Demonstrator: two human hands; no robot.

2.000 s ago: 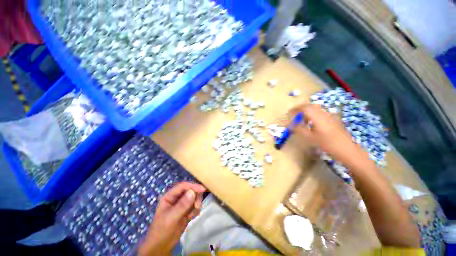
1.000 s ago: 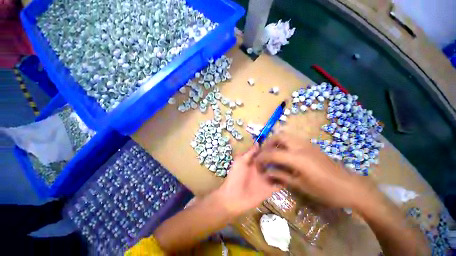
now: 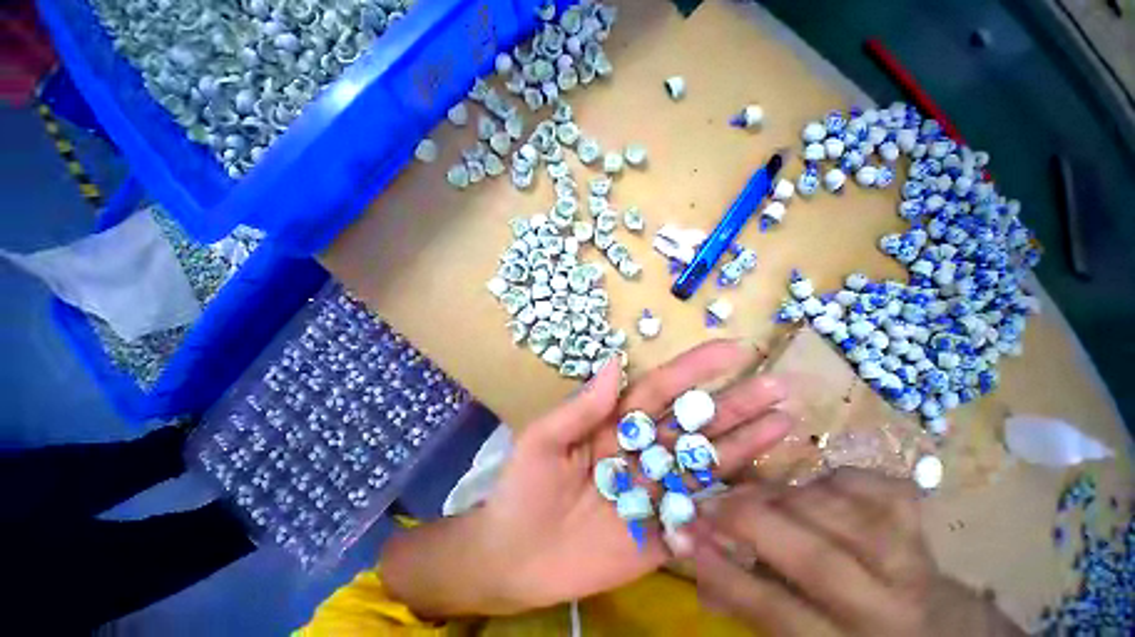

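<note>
My left hand [image 3: 548,510] lies palm up near the table's front edge and holds several blue-and-white pieces [image 3: 656,463] on the palm and fingers. My right hand [image 3: 815,541] is just right of it, slightly blurred, its fingertips at one of these pieces at the palm's edge. Whether the fingertips grip it is hard to tell. A heap of blue-and-white pieces [image 3: 927,299] lies at the right. Pale cup-shaped shells [image 3: 554,292] lie loose in the middle. A blue marker or cutter [image 3: 727,227] lies between the two piles.
A large blue bin [image 3: 361,118] of pale shells stands at upper left. A compartment tray [image 3: 330,423] sits lower, beside the table. Small dark-blue parts [image 3: 1095,579] lie far right. A white wipe or bottle [image 3: 1055,442], a white disc [image 3: 927,472] and a red stick [image 3: 915,90] also show.
The right hand has moved from the blue marker to beside the left palm. The left hand has come up from the lap over the table and now lies open with pieces on it.
</note>
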